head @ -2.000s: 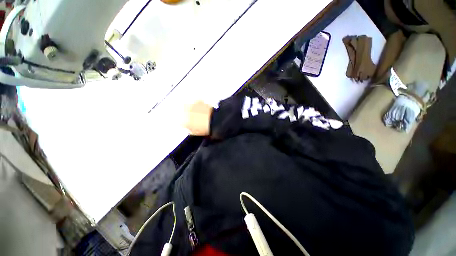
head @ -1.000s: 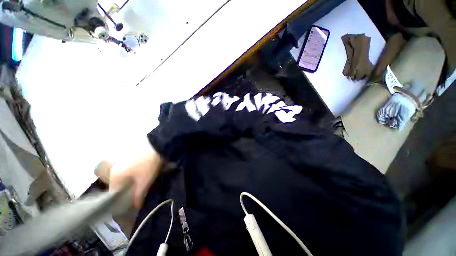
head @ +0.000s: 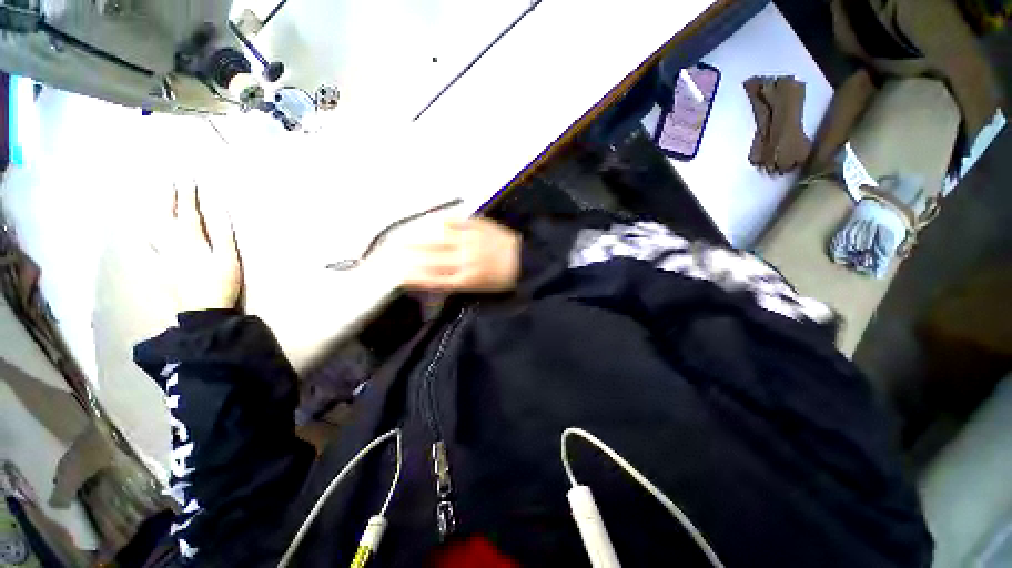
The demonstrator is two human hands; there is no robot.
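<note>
A large pale panel (head: 316, 305) lies on the white machine table and hangs over its front edge; glare hides much of its outline. A dark curved line, perhaps a slit or fold, shows on it left of my right hand. My left hand (head: 200, 255) lies flat on the panel at the left, below the sewing machine head (head: 105, 50), fingers pointing away from me. My right hand (head: 466, 255) is blurred, at the panel's right side by the table's front edge. Whether its fingers pinch the panel cannot be told. The presser foot area (head: 291, 108) is beyond both hands.
A smartphone (head: 687, 111) and brown cut strips (head: 777, 124) lie on a white side surface (head: 727, 205) at the right. Beside it is a beige fabric roll (head: 904, 133) with a tied grey-white bundle (head: 869, 235) on it. White cables hang in front of my black jacket.
The blurred pale sheet at the lower left is now spread on the table. My right hand has moved back right from the lower left. My left hand now shows flat on the panel.
</note>
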